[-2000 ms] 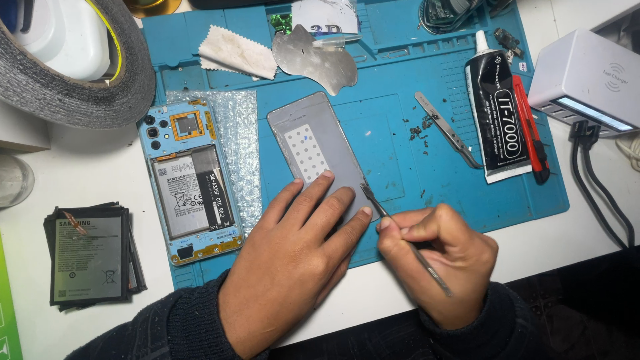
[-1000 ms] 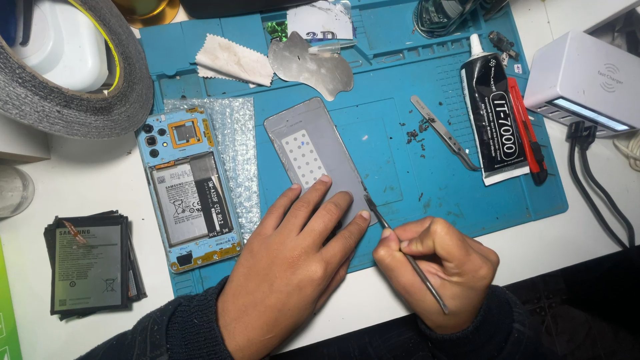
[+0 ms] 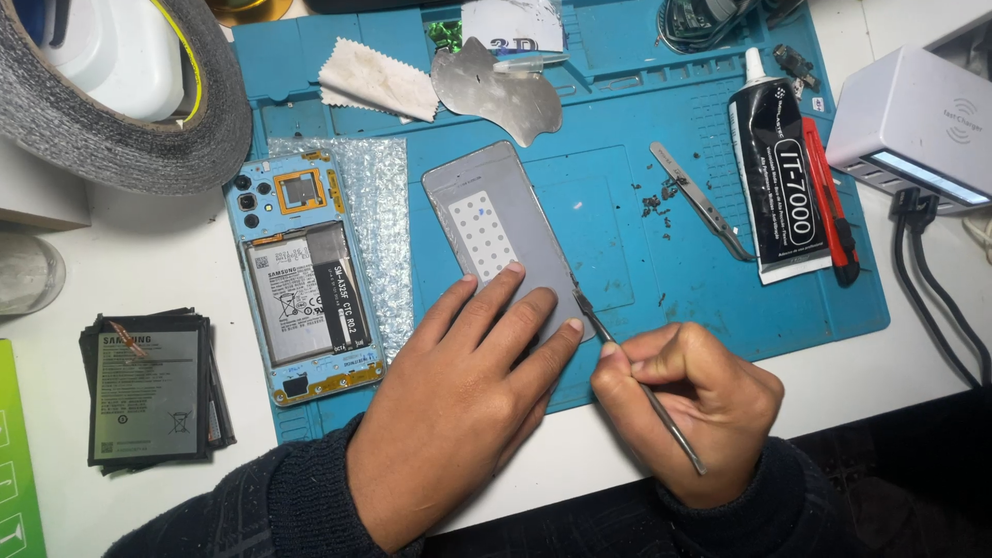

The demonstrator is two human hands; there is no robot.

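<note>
A grey phone display panel (image 3: 535, 225), back side up with a dotted white pad, lies tilted on the blue silicone repair mat (image 3: 674, 298). My left hand (image 3: 473, 395) rests flat with its fingers spread on the panel's lower part, covering some of it. In my right hand (image 3: 690, 403) is a thin metal scraper (image 3: 659, 411), held like a pen. Its narrow blade touches or nearly touches the panel's right edge, where small dark residue shows. Left of the panel lies an opened light-blue phone frame (image 3: 306, 279) with its battery exposed, partly over bubble wrap (image 3: 387, 217).
Tweezers (image 3: 701, 201) lie beside dark scraps, near a black adhesive tube (image 3: 775, 178) and a red cutter (image 3: 829, 201). A white charger (image 3: 914, 124) with cables stands right. Loose batteries (image 3: 147, 395), a large tape roll (image 3: 225, 132), a cloth (image 3: 376, 81) and a thin metal plate (image 3: 496, 93) lie around.
The scraper's tip has moved up along the panel's right edge from where it was two seconds ago. My left hand stays on the panel.
</note>
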